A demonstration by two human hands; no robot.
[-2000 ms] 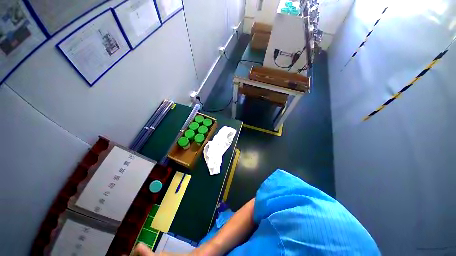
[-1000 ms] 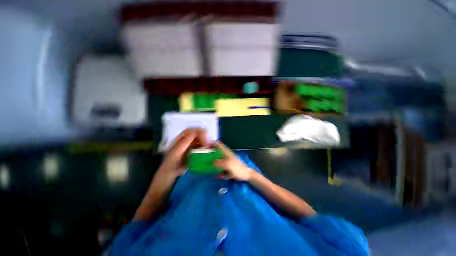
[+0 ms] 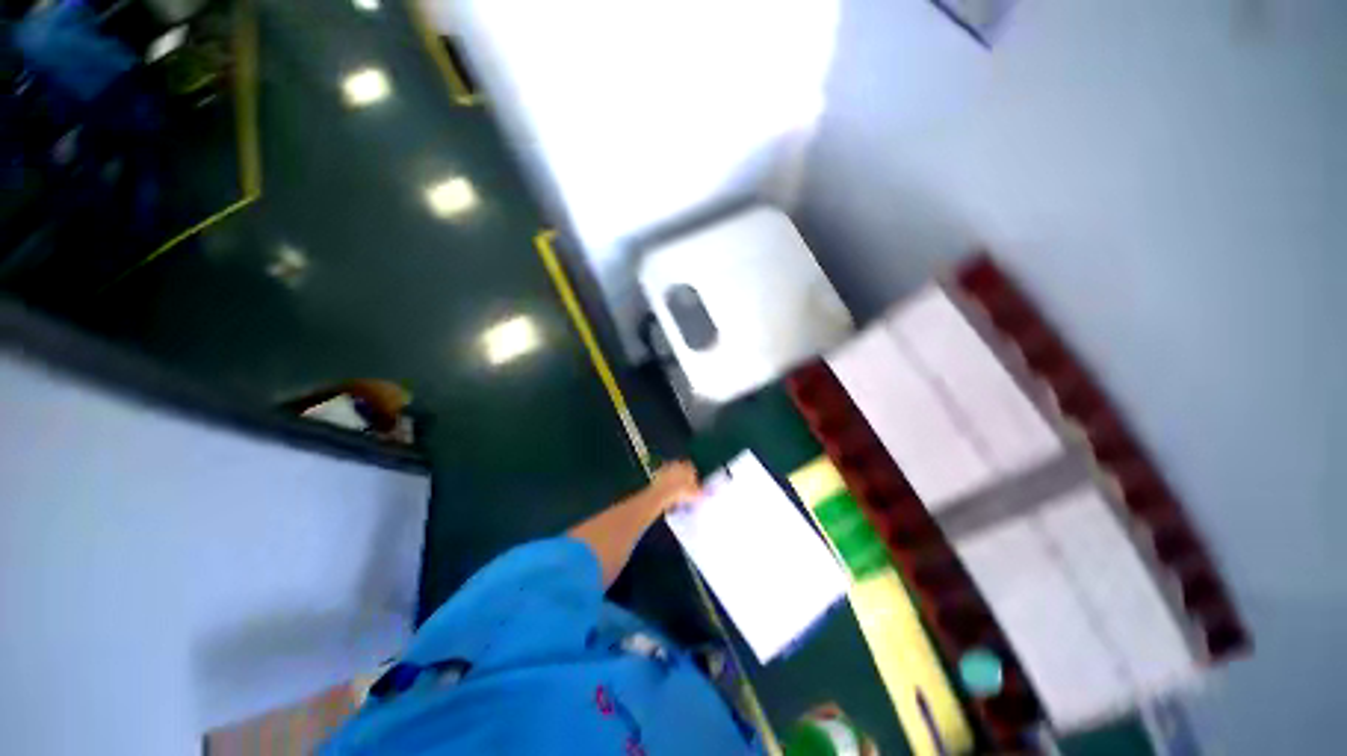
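Observation:
My left hand [image 3: 677,485] is at the upper left corner of a white record sheet on a clipboard [image 3: 756,554], fingers closed on its edge; the picture is blurred. The clipboard lies over the dark green bench's front edge. A green-and-white paste jar [image 3: 827,734] is cut off by the bottom edge of the picture. My right hand cannot be made out. Green labels [image 3: 851,535] on a yellow strip and a yellow sheet [image 3: 897,628] with a dark pen [image 3: 928,719] lie beyond the clipboard.
The dark red jar rack [image 3: 854,440] with white sign panels stands along the wall, a teal lid [image 3: 979,672] at it. A white bin-like box [image 3: 746,303] stands past the bench end. A grey-white panel [image 3: 222,547] is left, yellow floor lines [image 3: 591,347] beyond.
The view has swung left. Both hands were together on the green jar over my front; now my left hand is at the clipboard and the jar is low at the picture's edge.

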